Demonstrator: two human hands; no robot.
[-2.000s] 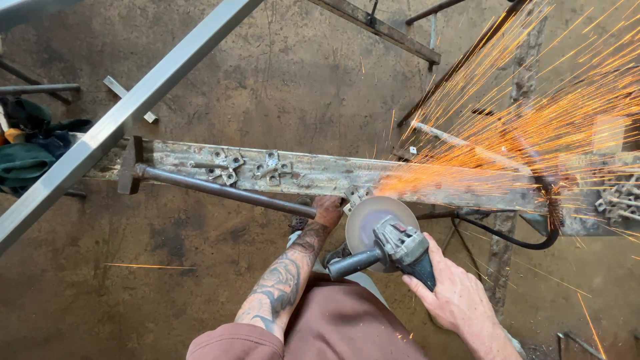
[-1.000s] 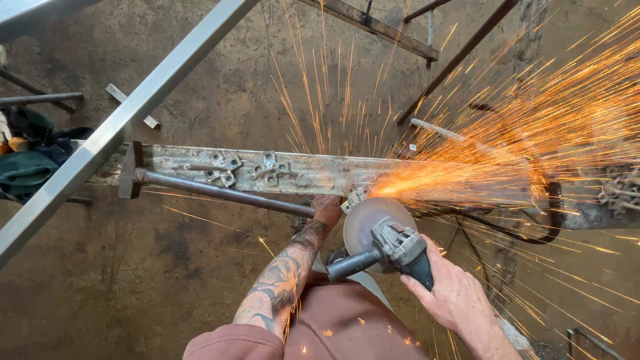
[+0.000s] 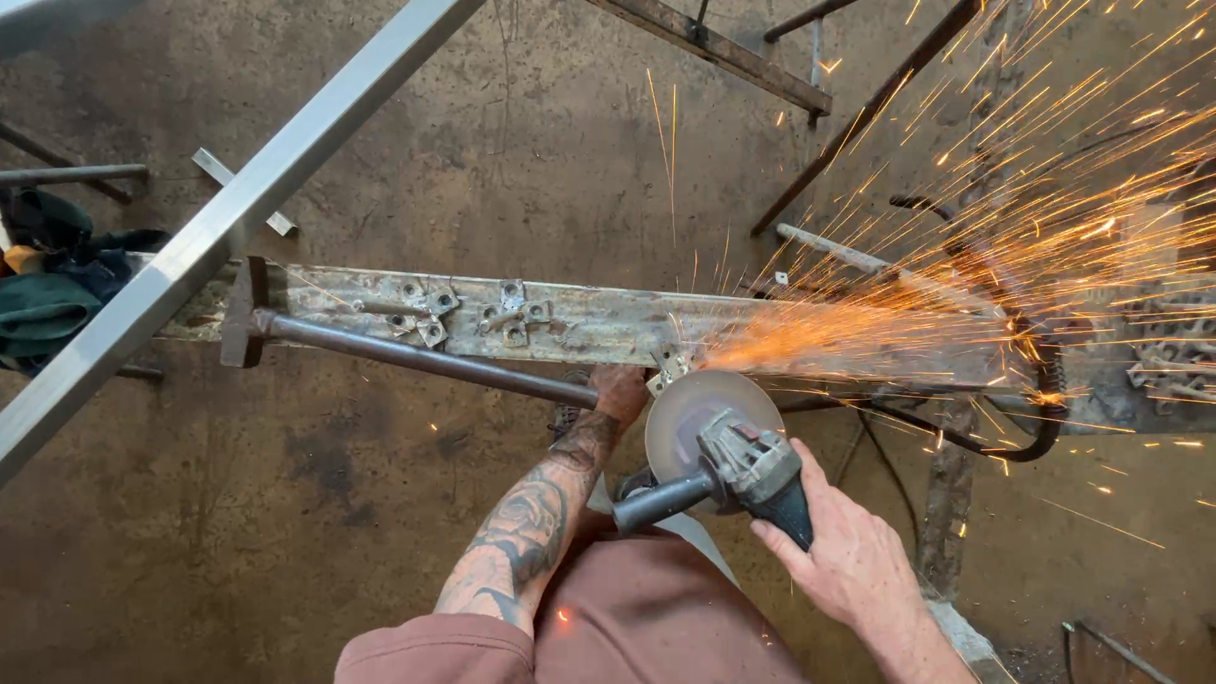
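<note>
My right hand [image 3: 841,546] is closed around the black body of an angle grinder [image 3: 750,461]. Its large disc [image 3: 689,418] meets a small metal piece with drilled tabs [image 3: 671,369] at the near edge of a worn steel beam [image 3: 589,318], and orange sparks stream off to the right. My left hand [image 3: 622,391] is at the beam's near edge, just left of the disc, seemingly at that small piece; its fingers are mostly hidden. The grinder's side handle [image 3: 665,501] points left, with no hand on it. More tabbed metal pieces [image 3: 514,312] lie on the beam.
A sledgehammer-like tool with a steel head [image 3: 245,312] and bar handle [image 3: 427,366] leans along the beam. A square metal tube [image 3: 228,214] crosses the upper left. Dark cloth [image 3: 43,313] lies at the far left. A black cable [image 3: 1007,451] loops at right, near more small metal parts [image 3: 1178,351].
The upward spray of sparks seen one second ago has thinned, while the stream to the right goes on. Both hands and the grinder stay in nearly the same place.
</note>
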